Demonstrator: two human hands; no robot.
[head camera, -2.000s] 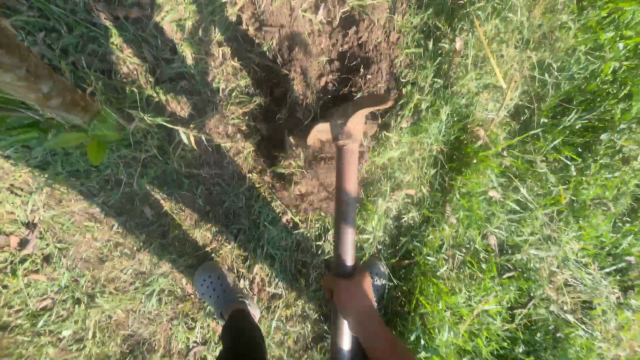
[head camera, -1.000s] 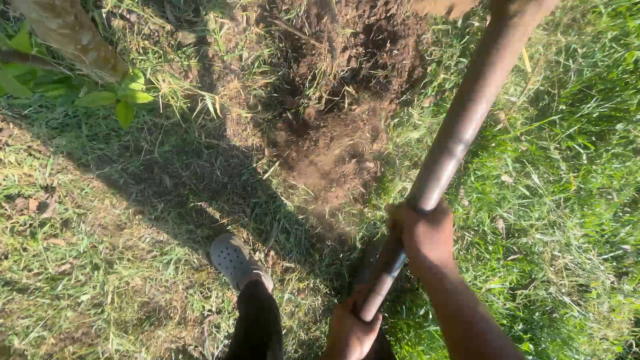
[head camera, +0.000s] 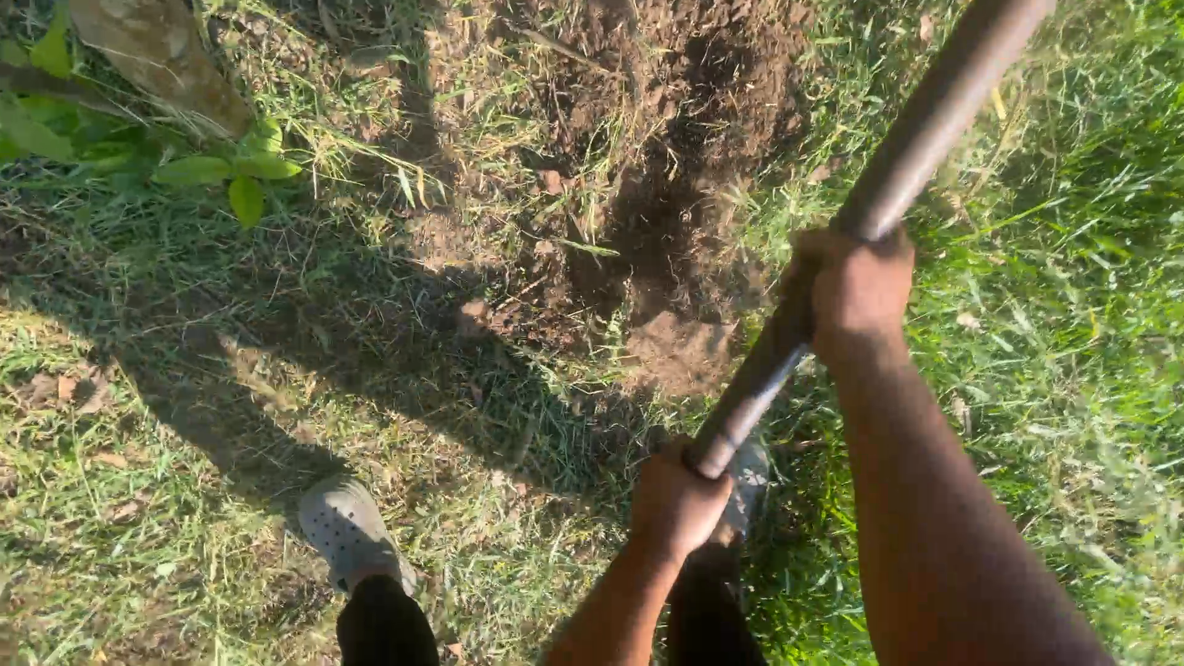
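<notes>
A long metal tool handle (head camera: 911, 139) slants from the lower middle up past the top right edge; its head is out of view. Around its lower end my left hand (head camera: 680, 499) is closed. Farther up the shaft my right hand (head camera: 860, 282) grips it. Left of the handle lies a patch of dug, loose brown soil (head camera: 684, 347), with a darker hollow above it partly in shadow.
At the upper left stands a tree trunk (head camera: 166, 60) with green leaves (head camera: 245, 176) beside its base. My left foot, in a grey clog (head camera: 350, 527), is on the grass; the other foot (head camera: 745, 490) is partly behind my left hand. Taller grass (head camera: 1091, 277) grows on the right.
Two seconds ago the hoe-like head rested at the soil and only one hand showed on the handle. The head has since risen out of view, and both hands now hold the shaft.
</notes>
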